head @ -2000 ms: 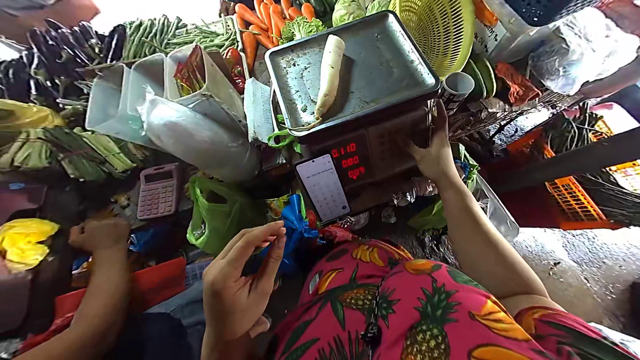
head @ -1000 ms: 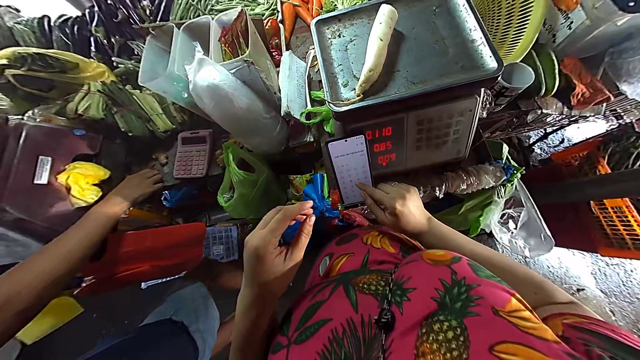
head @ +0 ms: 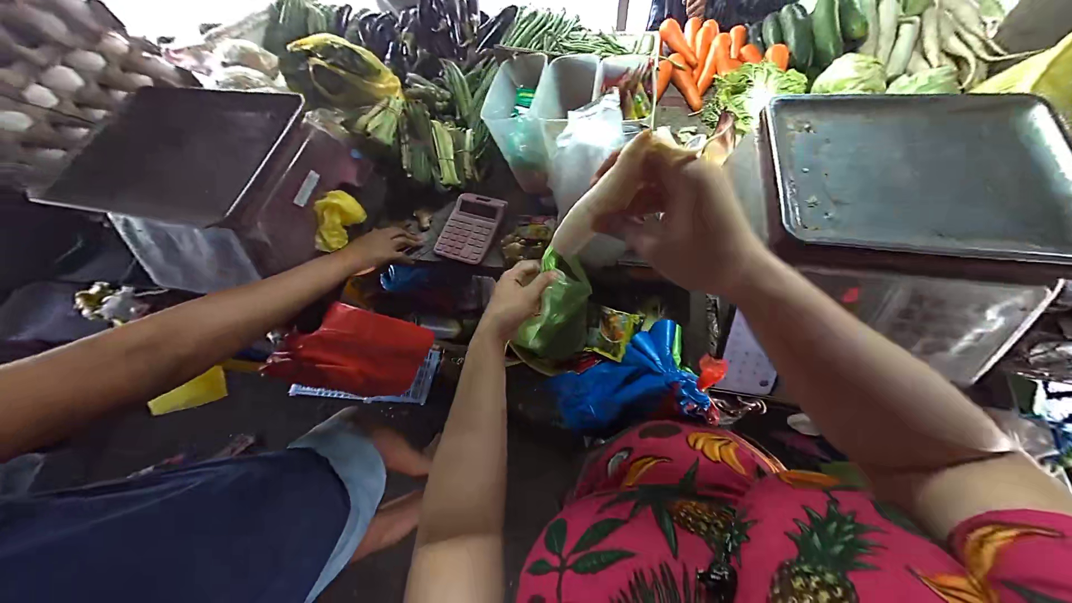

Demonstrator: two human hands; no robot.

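My left hand point(head: 521, 295) grips the rim of a green plastic bag point(head: 565, 310). Above it, my right hand point(head: 687, 213) holds a white radish point(head: 601, 201) by its upper end, and the lower tip points down into the bag's mouth. To the right, the metal weighing pan point(head: 913, 176) of a scale holds nothing. A phone point(head: 748, 356) leans below the pan, partly hidden by my right forearm.
Another person's hand point(head: 387, 248) rests by a pink calculator point(head: 471, 229). A second scale pan point(head: 180, 151) stands left. Plastic containers point(head: 512, 109), carrots point(head: 699, 54) and eggplants point(head: 419, 33) line the back. Blue plastic bags point(head: 624, 381) hang in front, near a red bag point(head: 356, 350).
The radish lay on the scale pan in both earlier frames; now it is in my right hand at the green bag. My left hand has taken hold of that bag. The view has swung left.
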